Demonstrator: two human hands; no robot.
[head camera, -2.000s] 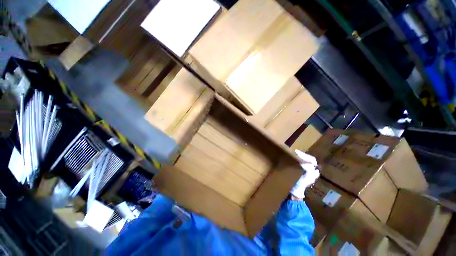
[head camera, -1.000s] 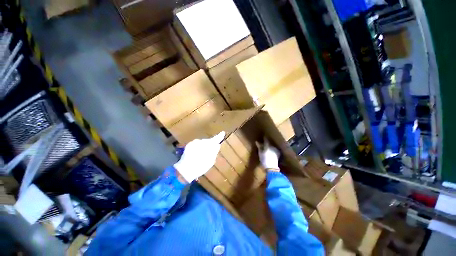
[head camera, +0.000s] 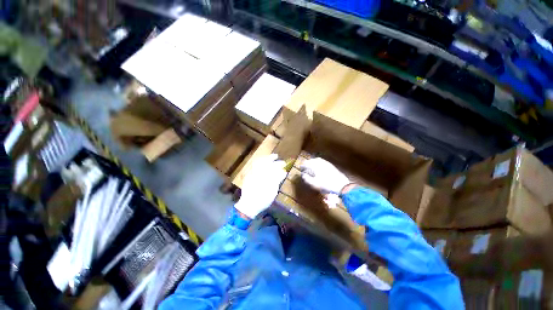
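An opened brown carton (head camera: 364, 148) stands in front of me with its flaps raised. Narrow brown inner boxes (head camera: 291, 189) show at its left part. My left hand (head camera: 262, 185), in a white glove, is at the carton's left edge. My right hand (head camera: 325, 177), also gloved, is over the inner boxes with its fingers bent. A small yellowish thing (head camera: 290, 164), possibly a box cutter, lies between the fingertips of both hands. I cannot tell which hand holds it.
White-topped cartons (head camera: 191, 57) and a closed brown carton (head camera: 339, 91) stand behind. Labelled cartons (head camera: 473, 197) are stacked at the right. Black crates with white strips (head camera: 91, 224) stand at the left, beyond yellow-black floor tape (head camera: 154, 200). A conveyor line runs behind.
The view has swung, bringing more white-topped cartons in. My hands, apart inside and at the edge of the carton a second ago, are now close together, with the yellowish thing between them.
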